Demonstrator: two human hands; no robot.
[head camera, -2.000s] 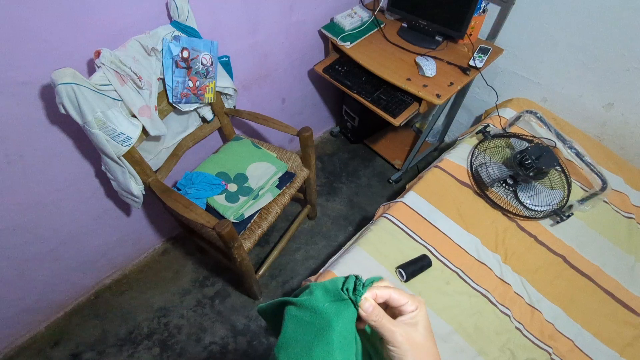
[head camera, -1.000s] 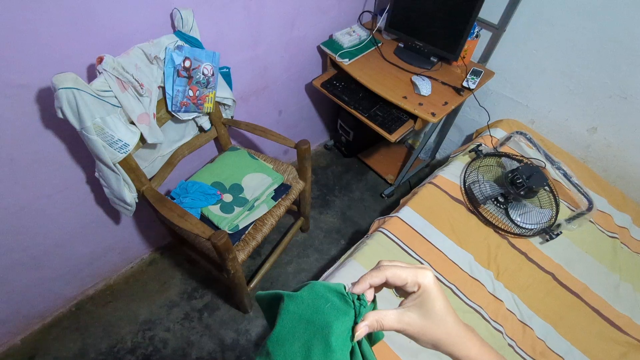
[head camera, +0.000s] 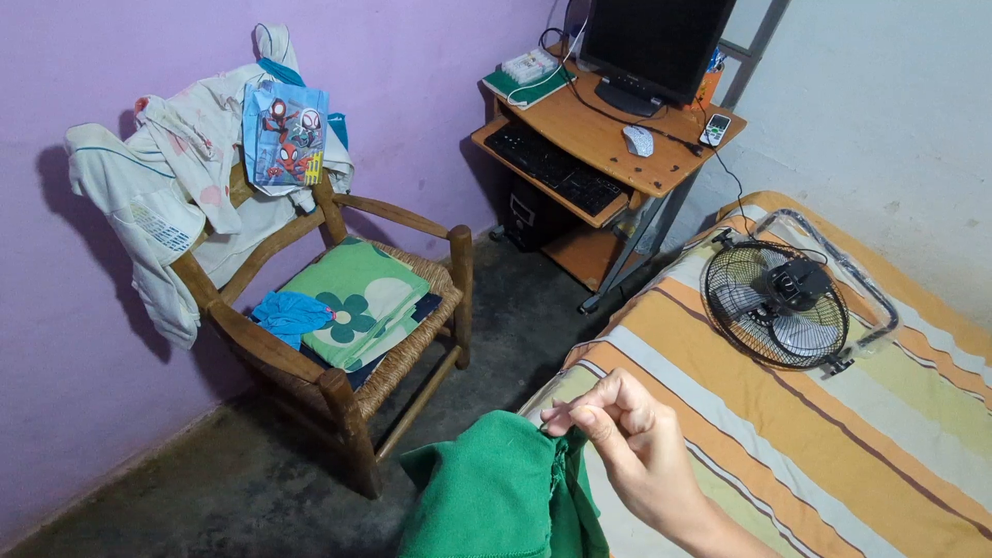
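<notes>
A green cloth (head camera: 484, 488) with a gathered, rough stitched edge hangs in front of me at the bottom centre. My right hand (head camera: 639, 449) is at its upper right edge, with the thumb and index finger drawn together and other fingertips touching the gathered part. Whether something thin, such as a needle or thread, is between them is too small to tell. My left hand is not clearly visible; the cloth may hide it. Behind my right hand is a bed with a striped orange, white and yellow sheet (head camera: 690, 341).
A black fan (head camera: 775, 302) lies on the bed. On the left, a wooden chair (head camera: 418, 287) holds folded green fabric (head camera: 364, 298), a blue cloth (head camera: 291, 314), draped garments (head camera: 163, 209) and a printed bag (head camera: 287, 136). Beyond is a computer desk (head camera: 612, 155) with a monitor (head camera: 659, 46).
My right thumb and index finger, apart one second ago, have come together by the edge of the green cloth. The black thread spool seen on the bed two seconds ago is out of sight.
</notes>
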